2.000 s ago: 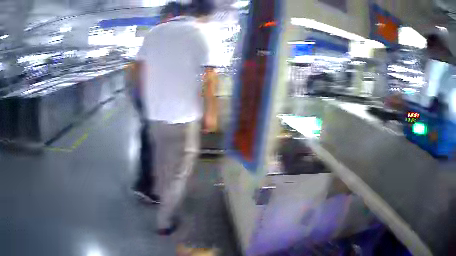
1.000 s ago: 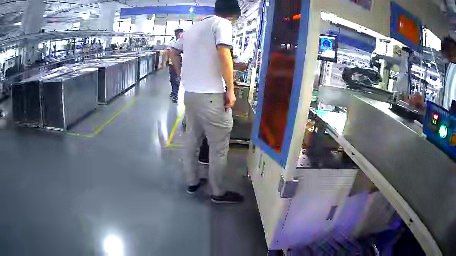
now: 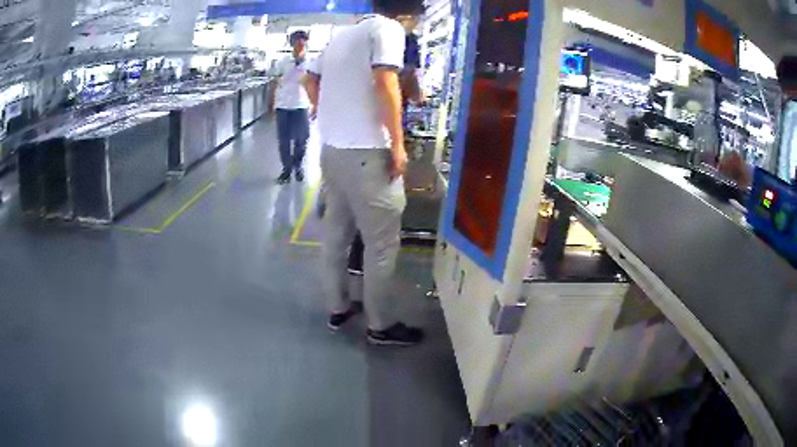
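Neither of my hands shows clearly in view. Nearest in front of me at the right is the long grey metal conveyor housing (image 3: 677, 236). The blue control box (image 3: 776, 209) with small lit digits is cut off by the right edge. A green belt strip (image 3: 584, 195) shows past the housing's far side. The guard door (image 3: 491, 140) with blue frame and orange-brown panel stands at the centre right. The off-white base cabinet (image 3: 559, 349) with dark handles is below it. A small display (image 3: 574, 66) is lit beyond the white frame post (image 3: 535, 157).
A person in a white shirt (image 3: 358, 87) stands with their back to me left of the guard door. Another person (image 3: 292, 105) stands farther down the aisle. Grey cabinets (image 3: 131, 166) line the left side. Yellow lines (image 3: 188, 208) mark the floor. A ribbed stack (image 3: 585, 426) lies below the line.
The view has swung and steadied since the earliest frame. The farther person now shows more fully, farther left. The green light on the control box no longer shows bright.
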